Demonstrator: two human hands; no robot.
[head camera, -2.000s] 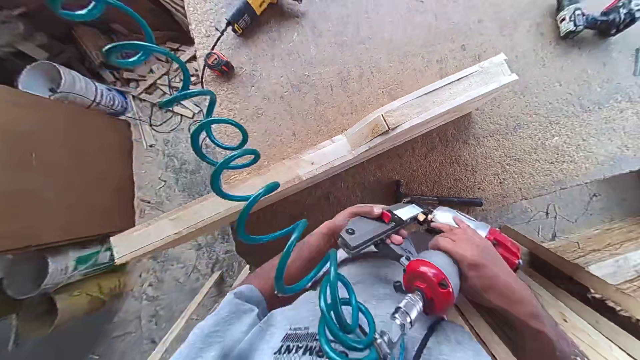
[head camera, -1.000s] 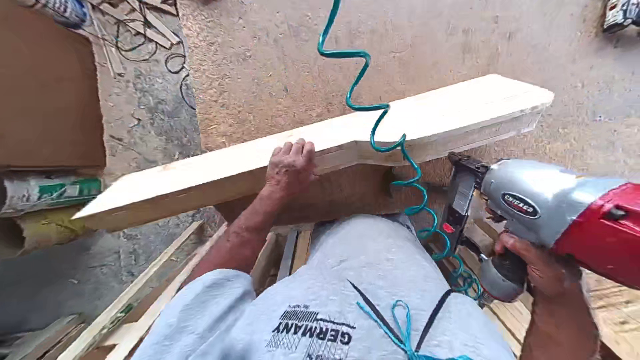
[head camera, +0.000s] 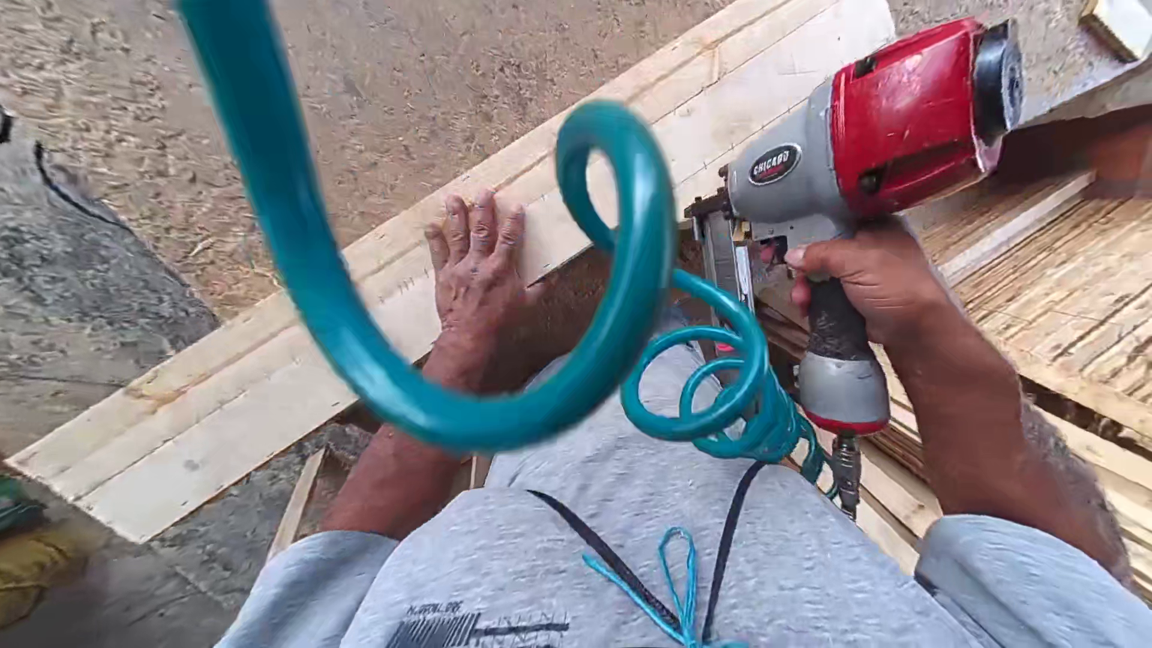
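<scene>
A long pale wooden beam (head camera: 207, 441) runs diagonally from lower left to upper right. Flat on it, with fingers spread, rests my left hand (head camera: 477, 261). My right hand (head camera: 864, 279) grips the black handle of a red and grey pneumatic nail gun (head camera: 909, 126), its thumb and fingers near the trigger. The gun's nose is at the beam's near edge; whether it touches cannot be told. A coiled teal air hose (head camera: 468, 423) loops across the view close to the camera, covering part of the beam, and more coils hang beside the gun.
Under the beam lies a work surface of pressed wood board (head camera: 423, 99). Stacked wooden strips and boards (head camera: 1071, 288) lie at the right. Rough concrete floor (head camera: 81, 279) shows at the left, with a green and yellow thing (head camera: 40, 558) at the lower left edge.
Two seconds ago both hands were at the nail gun; the left hand has since gone to the beam. The beam lies turned, a different face up than one second ago. The gun's nose has tilted.
</scene>
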